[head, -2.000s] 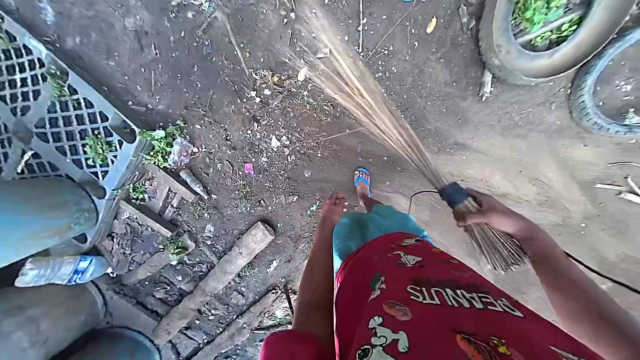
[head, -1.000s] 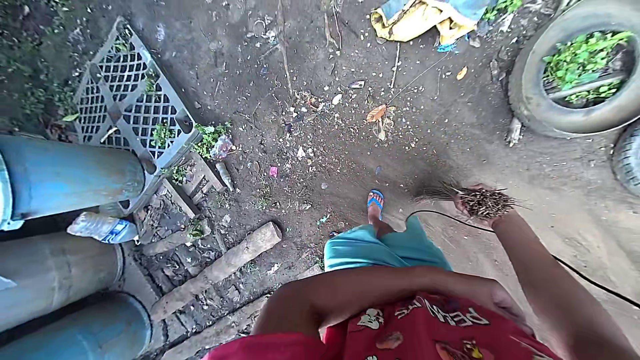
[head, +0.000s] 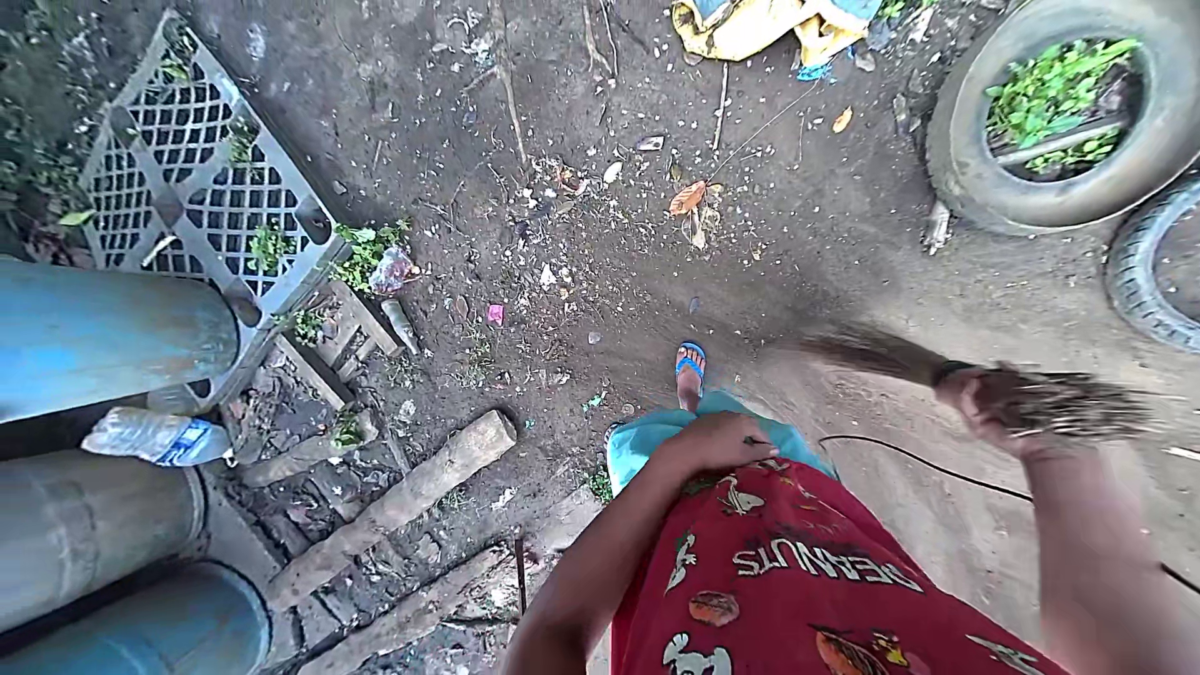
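Note:
My right hand [head: 984, 408] is closed around the bound part of a stick broom [head: 881, 356], at the right of the head view. The broom's bristles point left and blur against the dirt ground; its butt ends stick out to the right of my fist. My left hand [head: 727, 441] rests on the front of my body, at the hem of the red printed shirt and the teal shorts; I cannot make out anything held in it. Dry brown leaves [head: 687, 198] and small litter lie on the soil ahead of my foot in a blue flip-flop [head: 691, 361].
Tires [head: 966, 178] lie at the upper right, one with plants inside. Blue drums [head: 112, 328], a plastic bottle [head: 159, 437] and a plastic lattice panel [head: 211, 178] are at left, near a log [head: 412, 497]. A black cable [head: 923, 469] crosses the ground. A yellow sack [head: 750, 28] lies ahead.
The broom, raised with bristles pointing up-left two seconds ago, is now low with bristles pointing left. My left arm has come from hanging down to lying across my front.

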